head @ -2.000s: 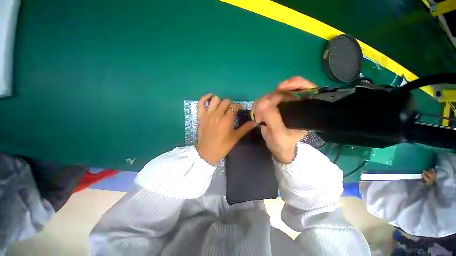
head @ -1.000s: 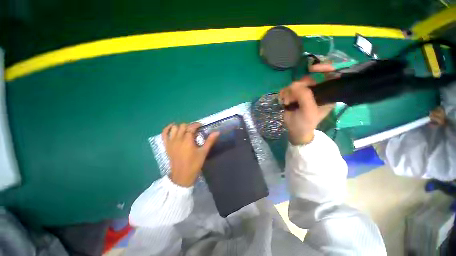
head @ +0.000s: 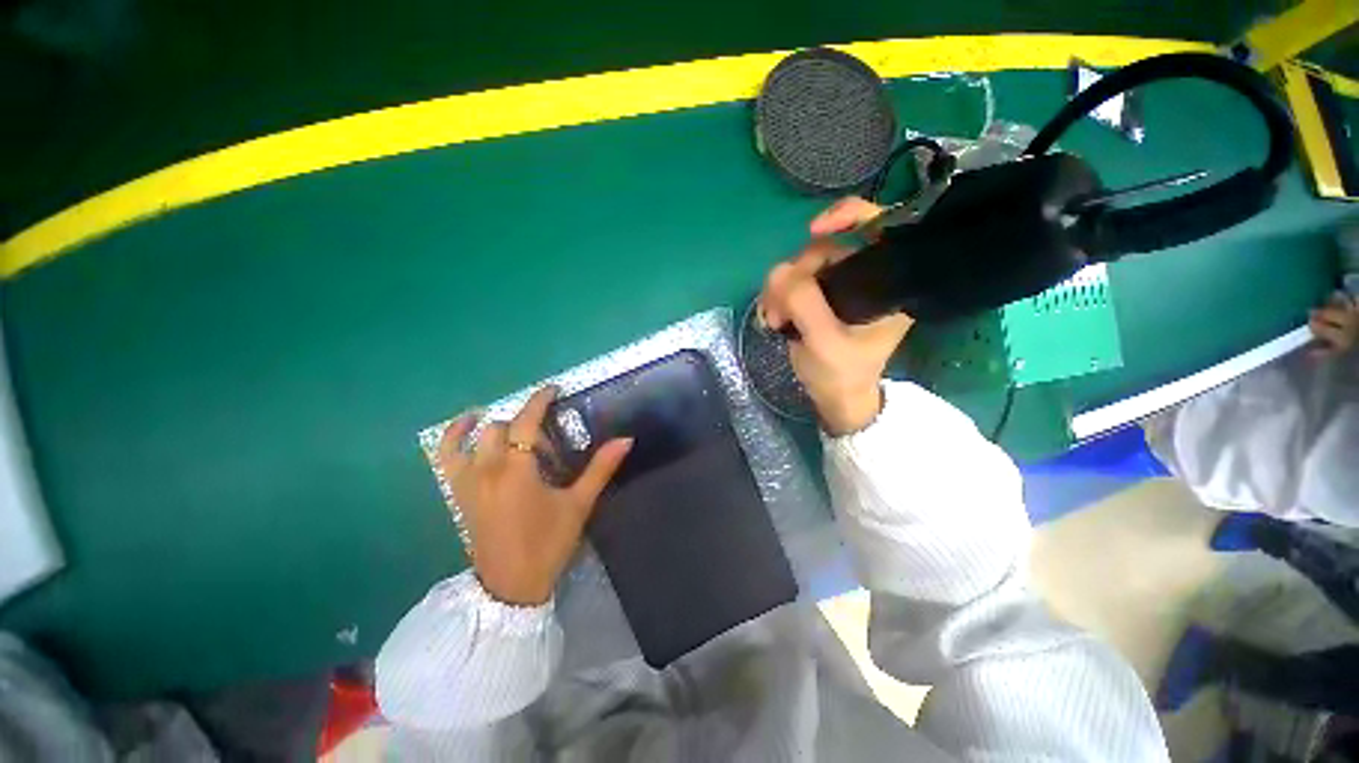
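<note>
A flat black device (head: pixel 693 529) with a light camera opening in its top left corner lies tilted on a bubble-wrap mat (head: pixel 753 425). My left hand (head: pixel 522 492) grips the device's upper left edge, thumb on its face. My right hand (head: pixel 842 328) holds a thick black electric screwdriver (head: pixel 969 239) with a looping black cable. Its tip is hidden by my hand, over the round screw dish (head: pixel 771 362) to the right of the device. The dish is partly covered by my hand.
A second round dark grey dish (head: pixel 824 122) sits by the yellow line (head: pixel 596 115). A green vented box (head: pixel 1063 331) and clear plastic are at the right. A small black-and-white item (head: pixel 1106 102) lies far right. A neighbour's sleeve and hand (head: pixel 1331 325) show at the right edge, a white slab (head: pixel 23 477) at the left.
My right hand first moved the screwdriver from the device's top to the dish on the right, and the hand has since shifted slightly left over the dish. My left hand stays on the device.
</note>
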